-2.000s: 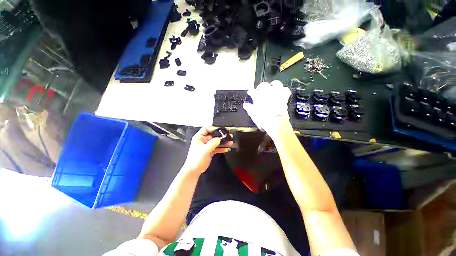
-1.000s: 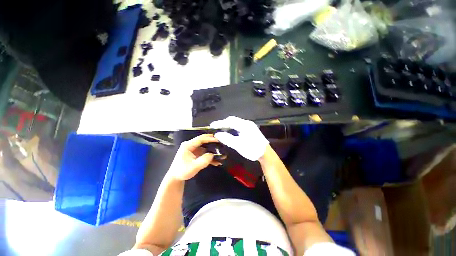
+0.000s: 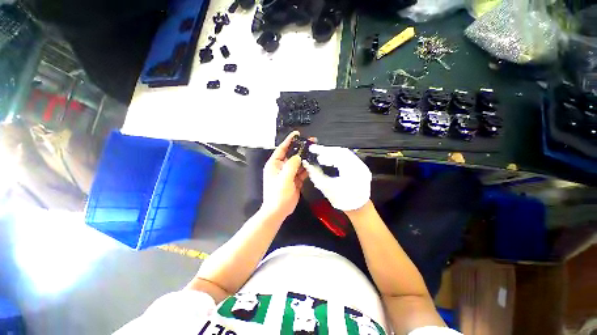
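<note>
My bare left hand [image 3: 283, 178] holds a small black housing [image 3: 299, 148] just in front of the bench edge. My right hand [image 3: 342, 178], in a white glove, has its fingertips on the same housing from the right; what they pinch is too small to tell. Behind them lies the black mat strip [image 3: 347, 120]. Small dark inserts [image 3: 296, 111] stand in rows at its left end. Glossy black subassemblies [image 3: 437, 123] stand in two rows at its right end.
Behind the strip lie a yellowish stick [image 3: 396, 42], a pile of thin pins [image 3: 432, 48] and a clear hardware bag [image 3: 514, 33]. Black housings [image 3: 268, 40] lie on the white sheet [image 3: 252, 121]. A blue bin [image 3: 147, 190] stands below left. A blue tray [image 3: 569, 157] is at far right.
The view has shifted, and both hands have come closer together around the housing. Since the oldest frame, my gloved right hand has left the strip, and another black unit now shows in the back row.
</note>
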